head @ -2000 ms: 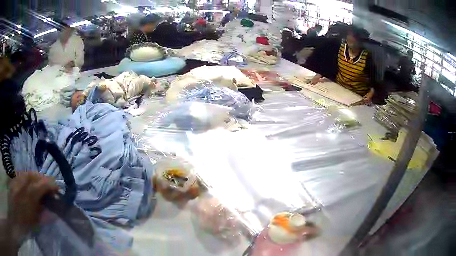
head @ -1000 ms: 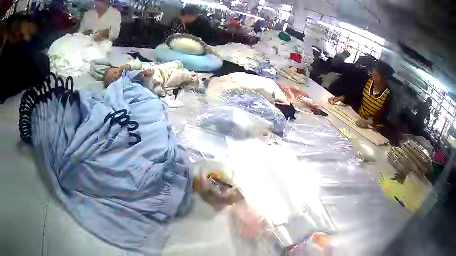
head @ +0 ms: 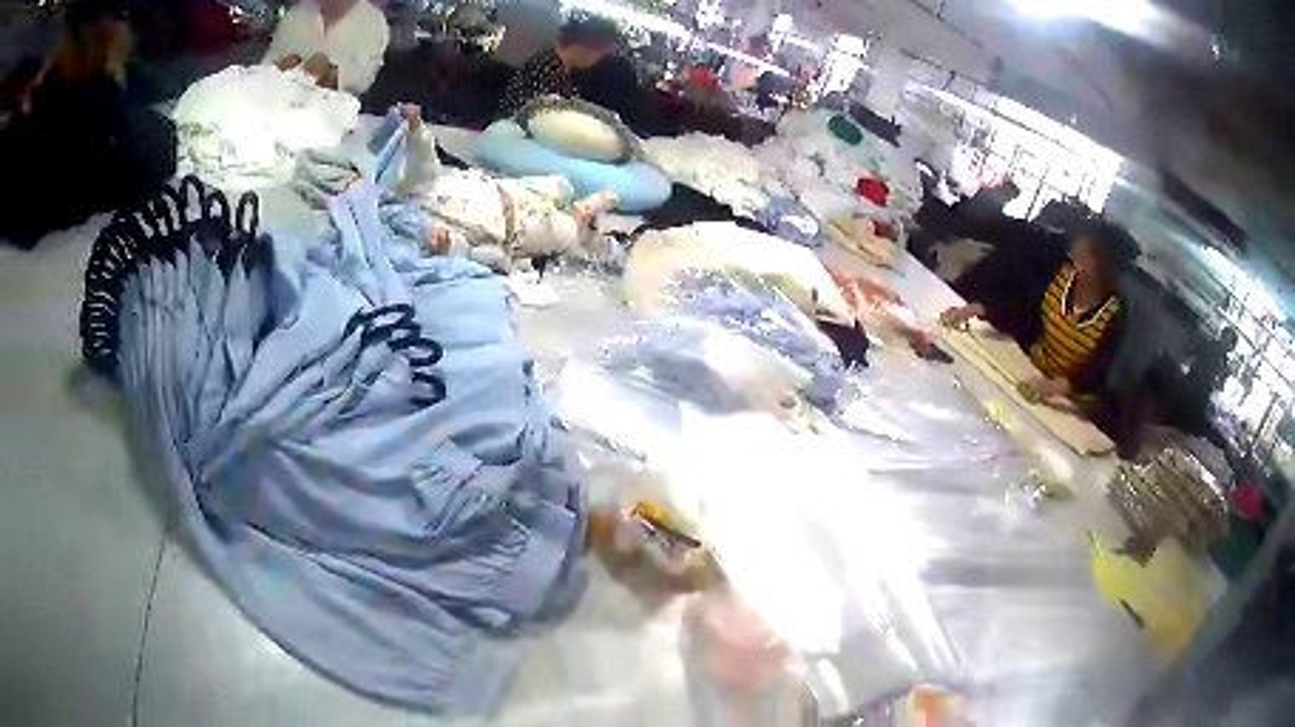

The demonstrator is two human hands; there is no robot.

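Note:
A pile of light blue shirts (head: 355, 497) lies fanned out on the pale table, nearest in front of me. A row of black hanger hooks (head: 102, 298) curves along its far left edge. A few loose black hooks (head: 405, 348) lie on top of the pile. Gathered sleeve cuffs (head: 547, 547) show at its right side. Neither my left hand nor my right hand is in the picture.
A baby (head: 518, 213) lies just beyond the pile, with a light blue ring cushion (head: 604, 178) behind. Glaring clear plastic bags (head: 852, 511) and a blurred yellow-brown item (head: 653, 537) lie right. White garments (head: 249, 125) lie far left. Several people are around the table.
A hand at the left by the hooks, seen two seconds ago, is gone. The view has swung left, so the pile sits further right. The baby's raised arm now lifts light blue cloth.

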